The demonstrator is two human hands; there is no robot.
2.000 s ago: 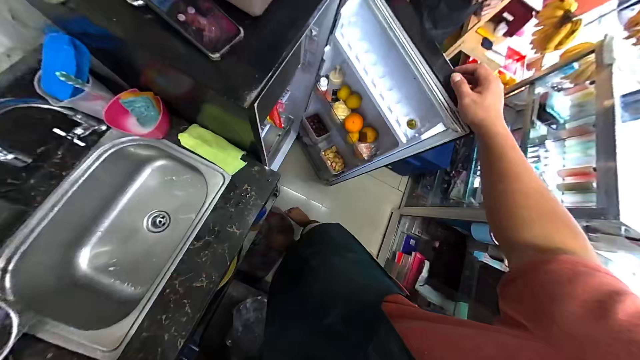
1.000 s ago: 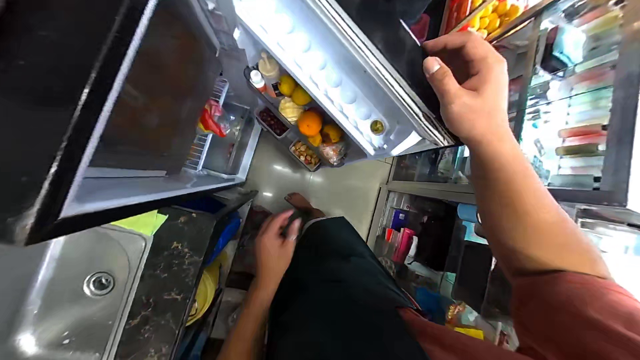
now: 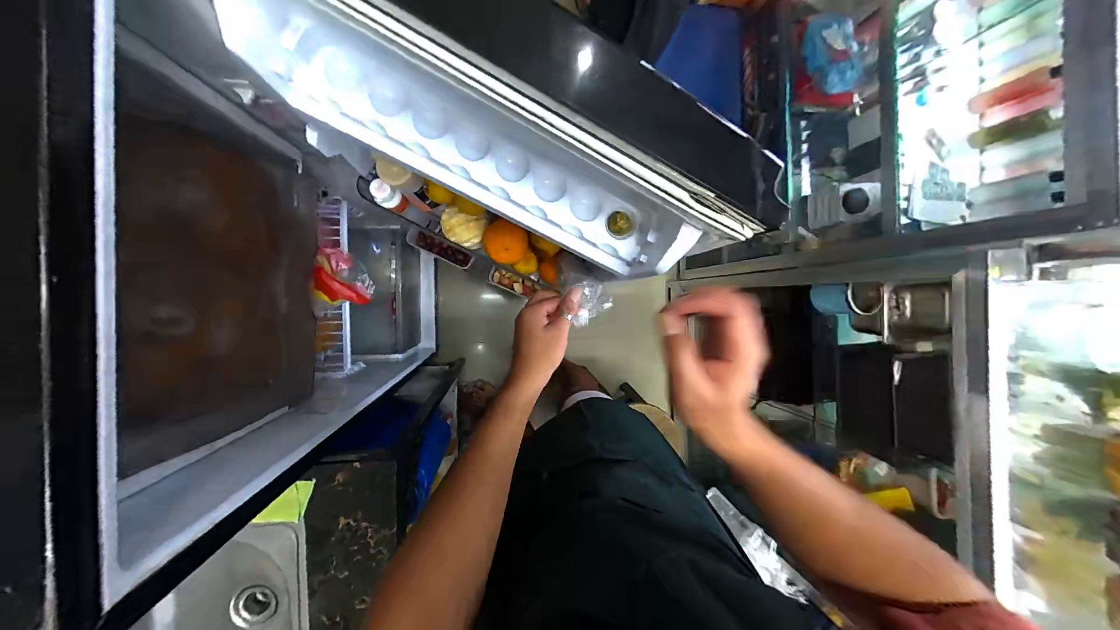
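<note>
My left hand (image 3: 541, 339) pinches a clear plastic bag (image 3: 588, 302) at the lower edge of the open fridge door (image 3: 560, 166). Right of it, my right hand (image 3: 716, 350) is raised and blurred, fingers curled, touching nothing that I can see. In the door's lower rack are an orange (image 3: 506, 241), yellow fruits, a white-capped bottle (image 3: 385, 194), a box of dark red fruit (image 3: 440, 248) and a box of mixed pieces (image 3: 514, 282). Several eggs (image 3: 512, 163) lie in the upper rack, with a small green-topped jar (image 3: 620, 224) at its right end.
The fridge cavity (image 3: 214, 280) with a wire shelf (image 3: 332, 332) and a red and yellow packet (image 3: 339, 278) stands at left. Below it are a steel sink (image 3: 254, 577), a green cloth (image 3: 287, 503) and a dark countertop (image 3: 350, 534). Glass cabinets (image 3: 971, 254) line the right side.
My right hand has let go of the fridge door's edge and moved down. My left hand has come up to the door rack and taken hold of the plastic bag. The view has shifted closer to the fridge.
</note>
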